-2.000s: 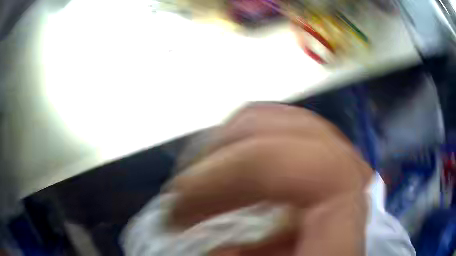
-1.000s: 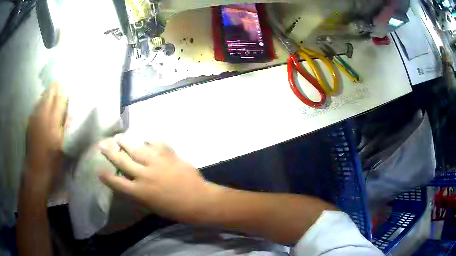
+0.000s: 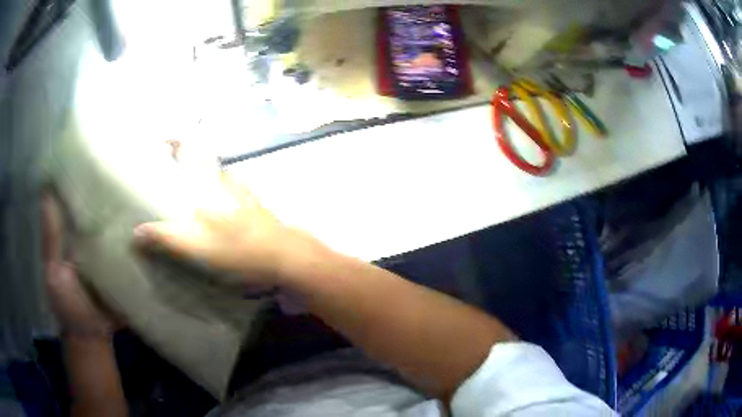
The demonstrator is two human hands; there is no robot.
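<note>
A large light grey fabric panel (image 3: 122, 261) slopes from the glare at top left over the table's front edge. My left hand (image 3: 77, 297) is at its left edge, fingers pointing up and partly hidden by the fabric, and seems to hold that edge. My right hand (image 3: 232, 240) lies over the panel's right side, with its thumb side on the fabric; strong glare washes out the fingertips, so its grip cannot be told. The machine's needle area (image 3: 281, 61) is blurred and overexposed at the top.
A phone (image 3: 423, 53) lies on a red case behind the table edge strip. Red-handled scissors (image 3: 521, 134), yellow-handled scissors (image 3: 561, 122) and a thin green tool (image 3: 587, 116) lie to the right. A blue basket (image 3: 598, 326) with pale pieces stands below the table at right.
The grey panel now shows wider and reaches further over the front edge. My left hand has moved down along its left side. My right hand has moved slightly up. The view has shifted a little.
</note>
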